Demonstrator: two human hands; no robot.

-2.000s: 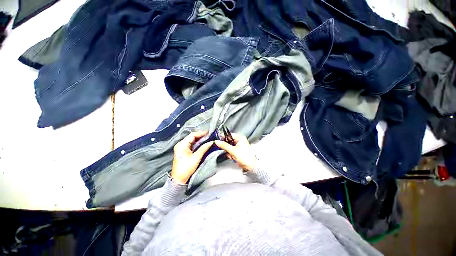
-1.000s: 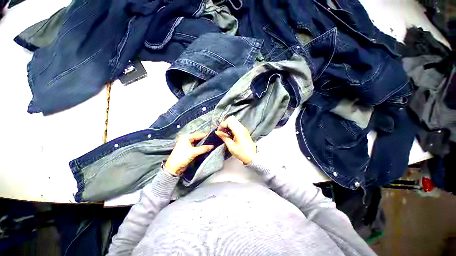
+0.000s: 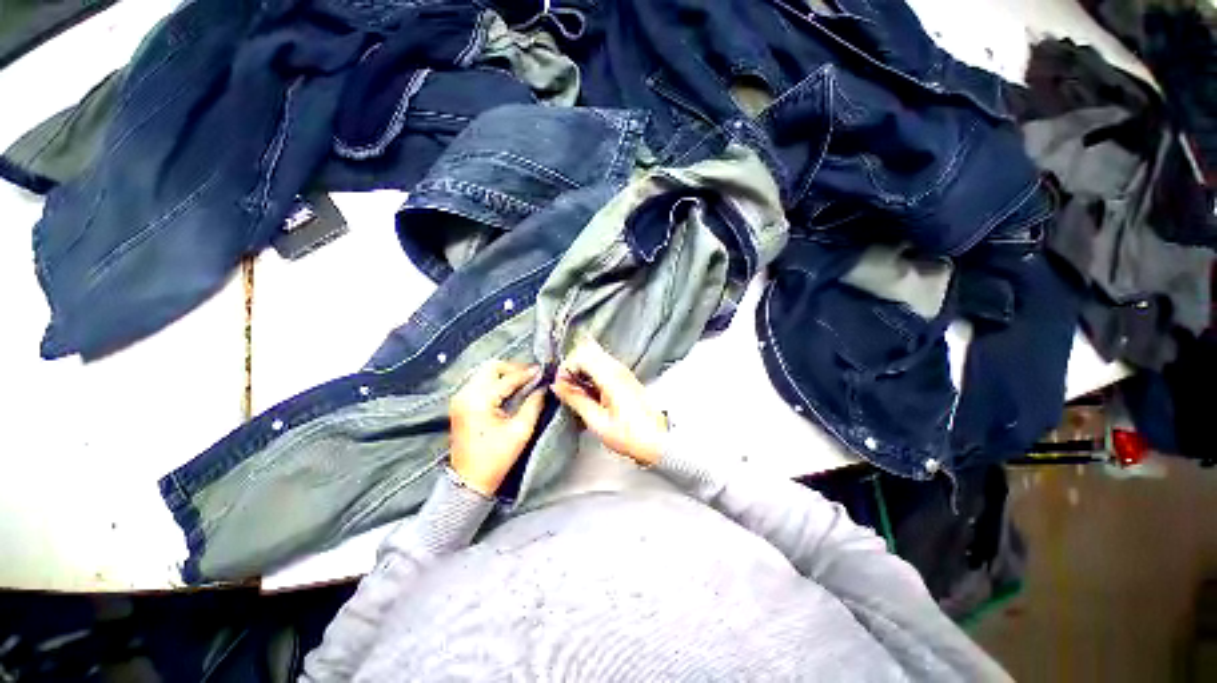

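A dark blue denim garment lies in front of me with its pale grey-green inside partly turned out. Its dark placket with small silvery studs runs slantwise to the lower left. My left hand pinches a dark blue edge of the garment between thumb and fingers. My right hand is close beside it, its curled fingertips at the same dark edge. Something small and dark shows at the right fingers; whether it is a tool or cloth I cannot tell.
A large pile of dark blue denim garments lies beyond and to the right. A black tag lies on the white tabletop near the brownish joint line. Grey and black garments are at the far right. Dark cloth hangs below the table edge.
The whole view has shifted, with the garments now further left in it. My hands have come closer together, and the dark piece between them shows less than a second ago.
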